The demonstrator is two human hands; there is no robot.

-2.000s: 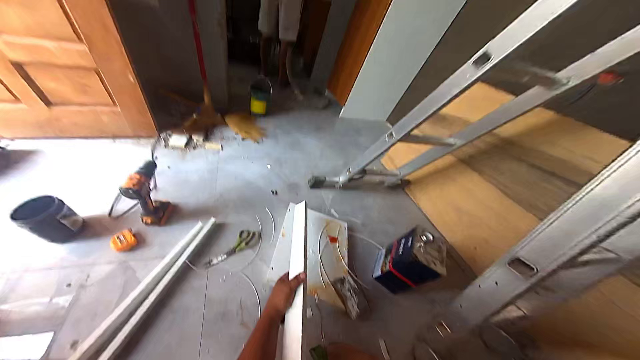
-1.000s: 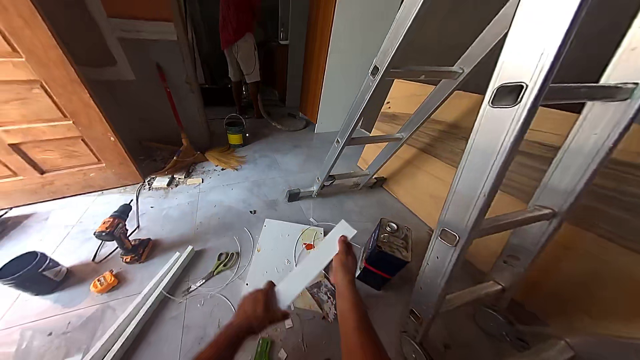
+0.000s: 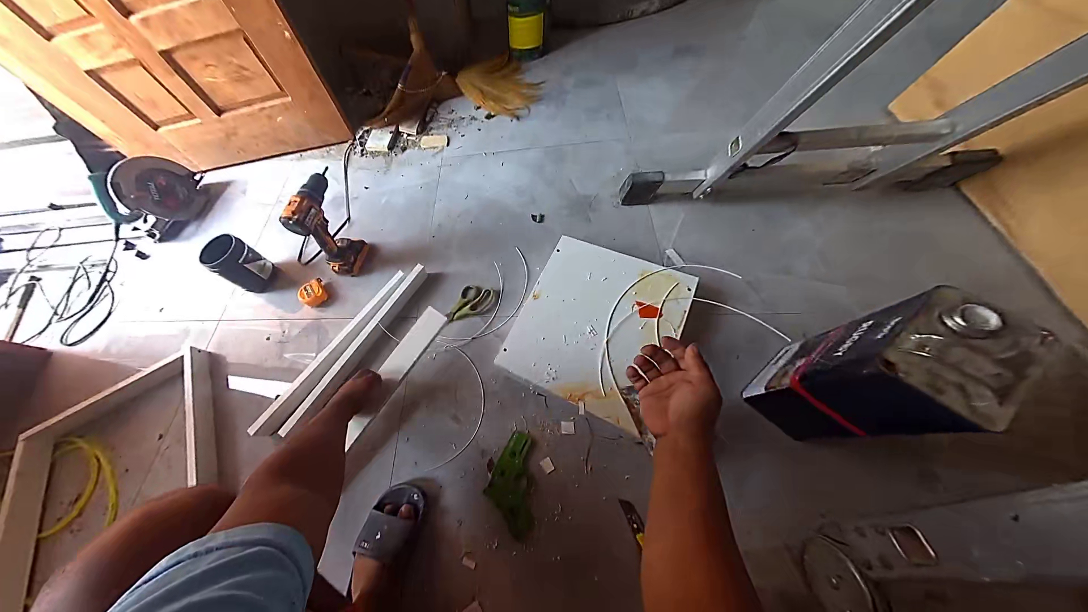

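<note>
My left hand [image 3: 361, 393] grips the left edge of a short white strip [image 3: 414, 344], low over the floor; its fingertips are mostly hidden. Two longer white strips [image 3: 344, 357] lie just left of it. My right hand [image 3: 676, 387] is palm up with loosely curled fingers and holds nothing. It is above the lower right part of a square white panel [image 3: 586, 297], which has an orange patch and thin curved white offcuts [image 3: 609, 331] on it. Green-handled scissors [image 3: 470, 303] lie past the short strip's far end. A utility knife [image 3: 631, 518] lies beside my right forearm.
A metal can [image 3: 884, 365] stands at right, near an aluminium ladder [image 3: 799, 93]. At left are a cordless drill [image 3: 319, 223], tape measure [image 3: 313, 292], black cup [image 3: 238, 262], circular saw [image 3: 153, 191] and white frame [image 3: 200, 416]. My sandalled foot [image 3: 387, 531] is below.
My right hand has let go of the white strip. My left hand has moved left with it, down beside the longer strips. The view has tilted downward.
</note>
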